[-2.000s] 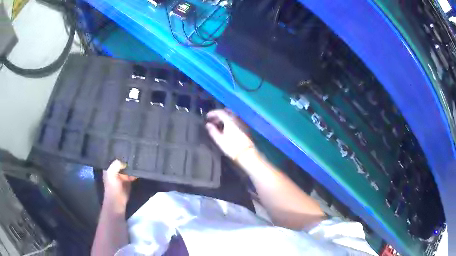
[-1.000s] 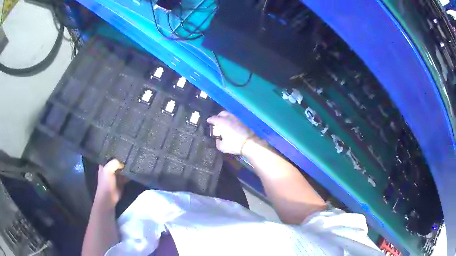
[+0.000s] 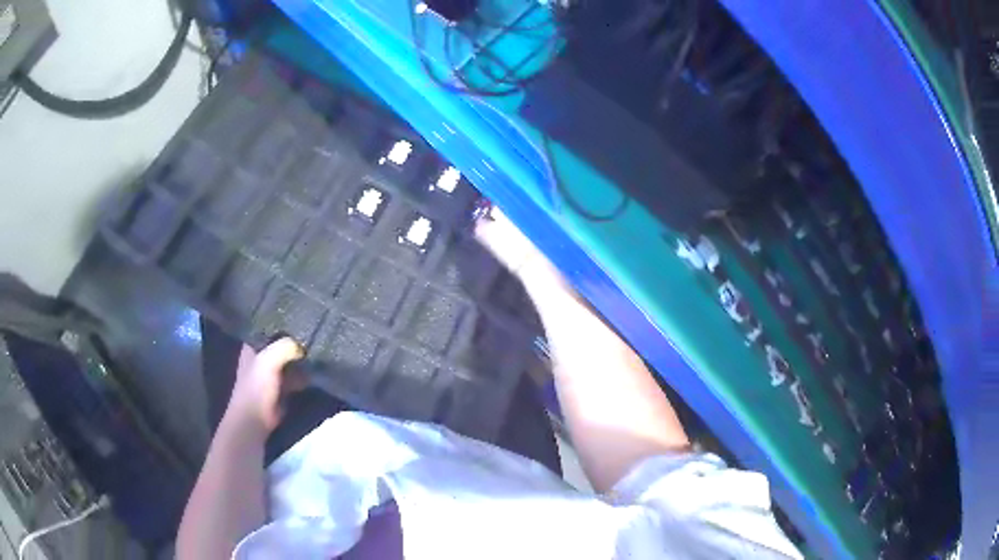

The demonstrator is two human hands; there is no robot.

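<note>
The black compartment tray is tilted in front of me. Several small units with white-lit faces, such as this watch body, sit in pockets near its upper right edge; the other visible pockets look empty. My left hand is closed on the tray's near edge, thumb on top. My right hand is at the tray's right edge beside the shelf, small and blurred. A dark spot with small glints lies at its fingertips; I cannot tell whether it holds a unit.
The green-matted shelf with a blue edge runs diagonally on the right. It bears thin black cables, a large black box and rows of dark units with silver metal clips. A dark curved tube is at the upper left.
Fewer lit units show in the tray than one second ago. My right hand has moved up along the tray's right edge. The view has shifted, and my left hand still grips the near edge.
</note>
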